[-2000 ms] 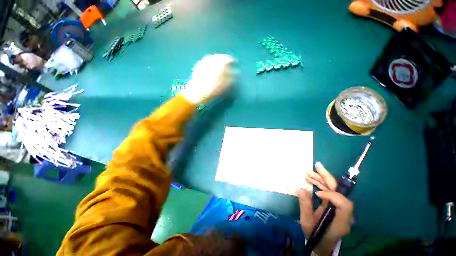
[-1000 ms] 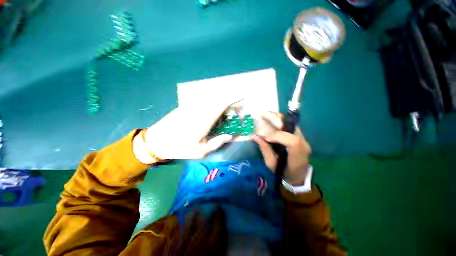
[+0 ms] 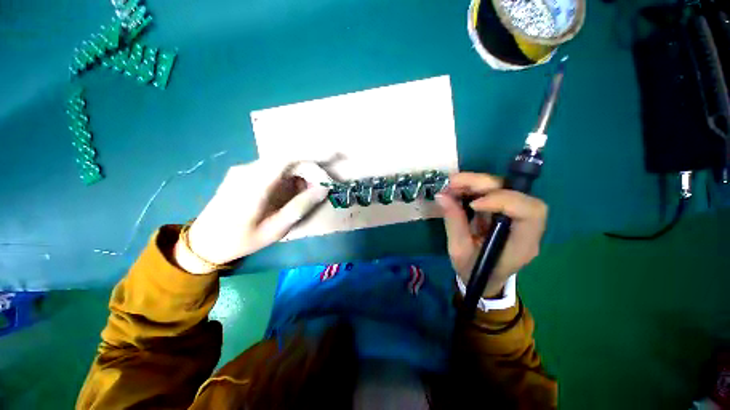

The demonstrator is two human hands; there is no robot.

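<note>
A green PCB panel strip (image 3: 386,190) lies lengthwise on the pale work board (image 3: 352,120), near its front edge. My left hand (image 3: 248,207) pinches the strip's left end between thumb and fingers. My right hand (image 3: 498,227) touches the strip's right end with thumb and fingertip and also holds the black soldering iron (image 3: 498,232). The iron's tip points up and away, beside the yellow-and-black pot. A thin solder wire (image 3: 164,188) trails over the mat left of my left hand.
Several green strips (image 3: 124,48) lie at the far left, with a separate one (image 3: 82,138) nearer. The tip cleaner pot (image 3: 524,30) stands at the far right. The black soldering station (image 3: 680,96) with its silver cable plug (image 3: 686,186) is at the right. A blue bin (image 3: 20,312) shows at lower left.
My left hand has come from the far strips to the work board. A green strip now lies straight there between both hands. The view has shifted and tilted down.
</note>
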